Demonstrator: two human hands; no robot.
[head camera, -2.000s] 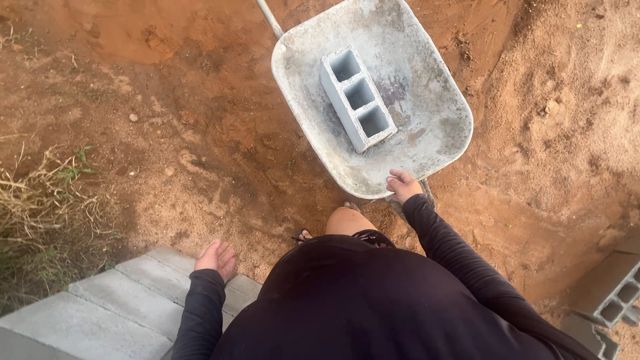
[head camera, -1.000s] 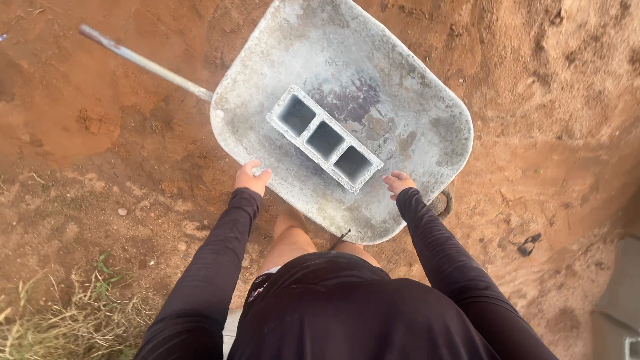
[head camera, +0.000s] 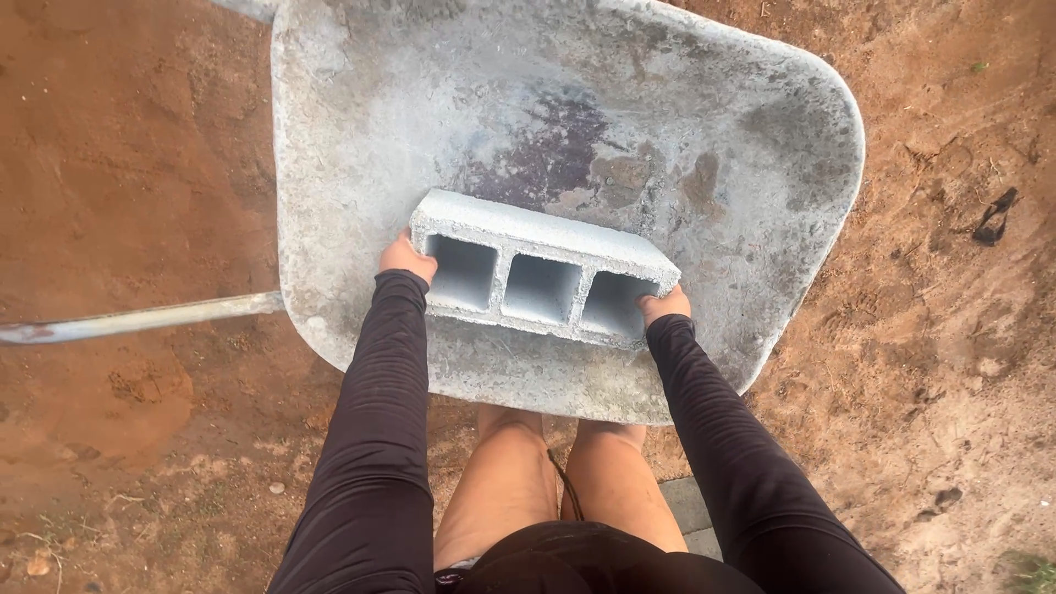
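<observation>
A grey hollow concrete block (head camera: 540, 285) with three square cells lies in or just over the metal tray of a wheelbarrow (head camera: 363, 107); whether it touches the tray cannot be told. My left hand (head camera: 407, 261) grips the block's left end, with the thumb near the left cell. At the right end, my right hand (head camera: 665, 306) holds on, its thumb at the edge of the right cell. The fingers of both hands are mostly hidden behind the block's ends. The cells face up toward me.
One wheelbarrow handle (head camera: 140, 318) sticks out to the left over reddish soil (head camera: 107, 165). My legs stand close against the tray's near rim. Grey concrete pieces (head camera: 689, 505) lie on the ground behind my right leg. A small dark object (head camera: 996, 217) rests on the soil at right.
Both hands, apart from the block one second ago, have closed on its two ends. The block now lies more nearly crosswise in my view. The view has turned and come closer to the tray.
</observation>
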